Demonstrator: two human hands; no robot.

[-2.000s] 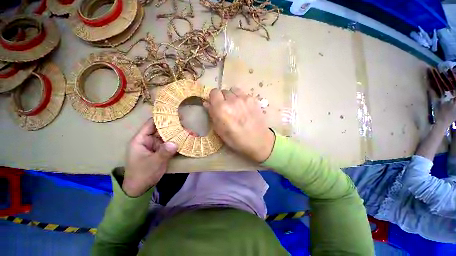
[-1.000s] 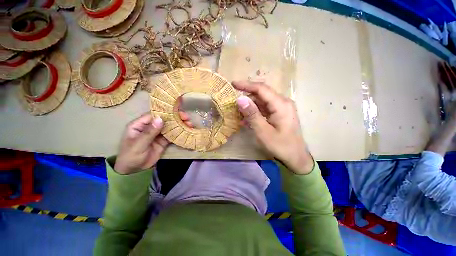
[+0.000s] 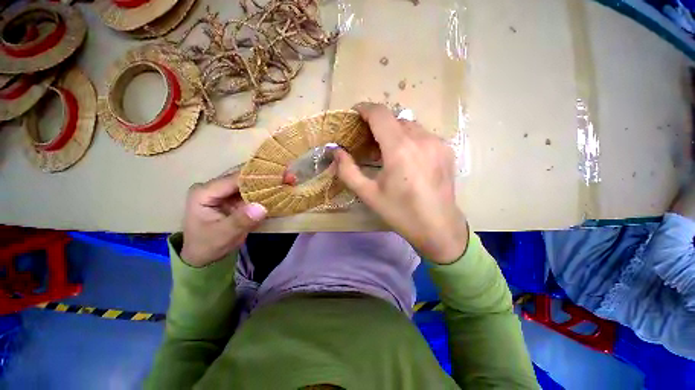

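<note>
A tan woven straw ring (image 3: 267, 179) is held tilted just above the near part of the cardboard-covered table. My left hand (image 3: 217, 217) grips its left rim, thumb on top, a fingertip showing through the hole. My right hand (image 3: 408, 179) grips its right side, fingers over the far rim and thumb at the hole's inner edge. A thin cord seems to show under the ring's near right edge, but it is blurred. A white glue dab (image 3: 405, 115) lies just beyond my right hand.
Straw rings with red bands (image 3: 150, 97) lie and overlap at the left. A tangled pile of twisted cord (image 3: 251, 57) lies beyond my hands. Shiny tape strips (image 3: 587, 133) cross the cardboard (image 3: 518, 91). A neighbouring person's blue sleeve (image 3: 674, 251) is at the right.
The ring has gone from nearly flat to tilted. My right thumb has moved from the ring's outer right rim to its hole. The view has shifted slightly, and the cord pile appears larger.
</note>
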